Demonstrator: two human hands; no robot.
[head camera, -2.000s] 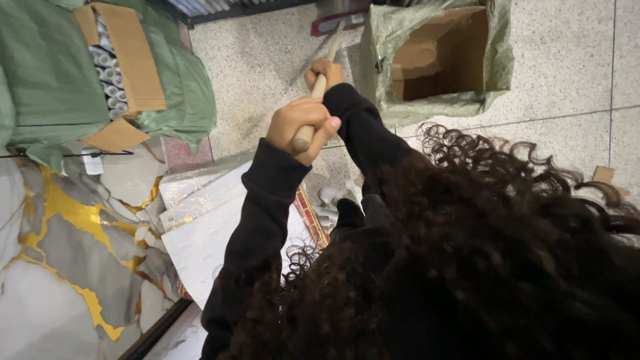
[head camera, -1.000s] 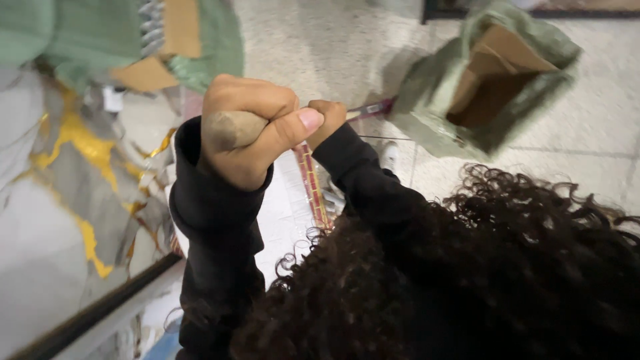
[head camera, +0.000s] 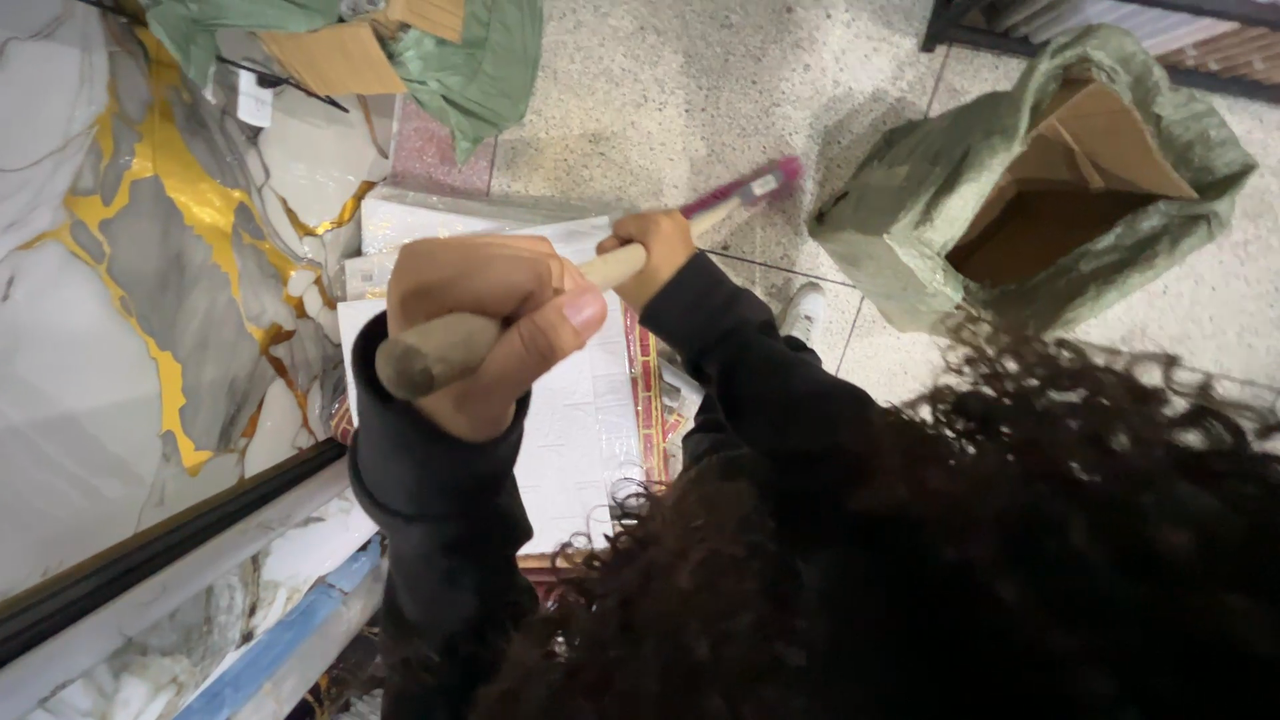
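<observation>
A long-handled broom with a pale wooden handle (head camera: 615, 265) slants from the centre toward the upper right. My left hand (head camera: 490, 325) is closed around the handle near its rounded end, close to the camera. Lower down the handle, my right hand (head camera: 655, 250) grips it too, partly in front of the white sheets. The purple broom head (head camera: 745, 190) is at the far end, over the speckled floor, slightly blurred. Black sleeves cover both wrists, and dark curly hair hides much of the lower right.
A box in green wrapping (head camera: 900, 220) stands at right, its top gaping. White wrapped panels (head camera: 570, 430) lie below my hands. Marble-look panels with gold veins (head camera: 180, 250) fill the left. Green wrapping (head camera: 480, 70) and cardboard lie upper left; a black rack (head camera: 940, 25) is upper right.
The broom handle has swung from steep to more level, with its butt end moving left and nearer the camera. Both hands have stayed on it. The view has shifted.
</observation>
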